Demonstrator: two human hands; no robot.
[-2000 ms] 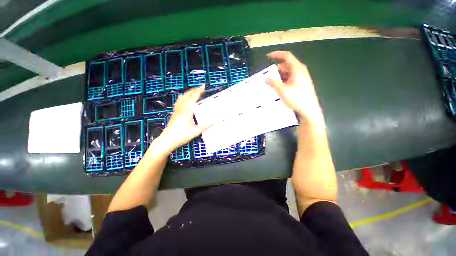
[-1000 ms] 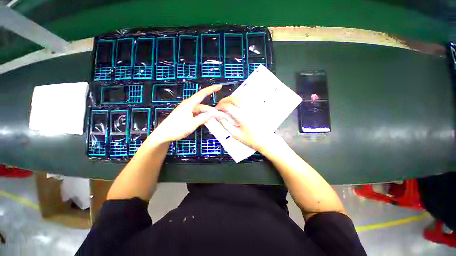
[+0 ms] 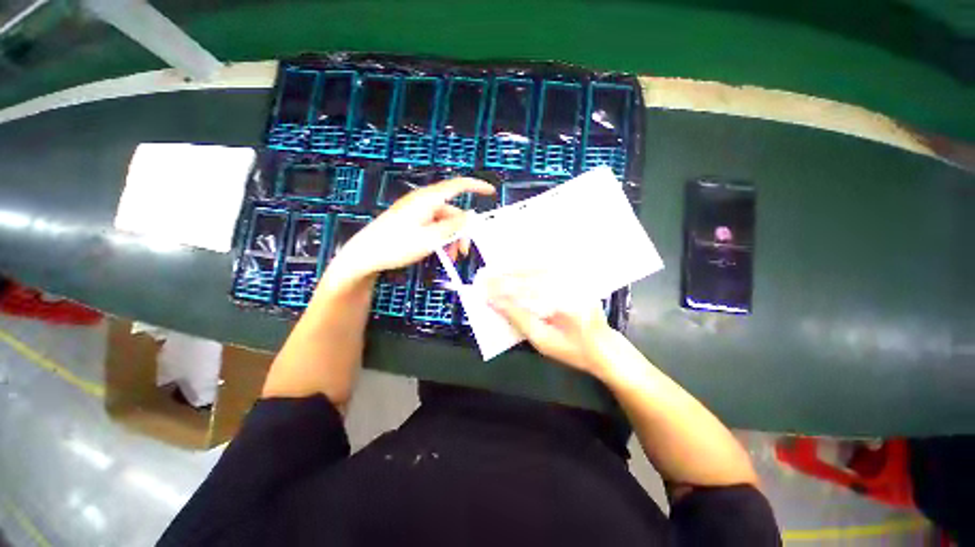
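A white die-cut adhesive sheet (image 3: 572,237) is held tilted over the lower right of the black housing tray (image 3: 638,134). A dark gap shows near its left edge, with a thin white strip beside it. My right hand (image 3: 545,321) grips the sheet at its lower edge. My left hand (image 3: 404,233) is at the sheet's left corner, index finger extended, the other fingertips at the thin strip; whether they pinch it is blurred. Blue-framed phone housings (image 3: 462,118) lie in rows in the tray, some hidden under the hands and sheet.
A white sheet stack (image 3: 184,198) lies left of the tray. A dark smartphone (image 3: 718,246) with a reddish mark lies to the right. An open carton (image 3: 160,390) with white material stands on the floor at left. A red stool (image 3: 855,465) shows at lower right, beside dark clothing.
The sheet has turned, and a dark gap and thin strip now show at its left edge. My right hand has moved down along the sheet, apart from my left hand. The view has shifted.
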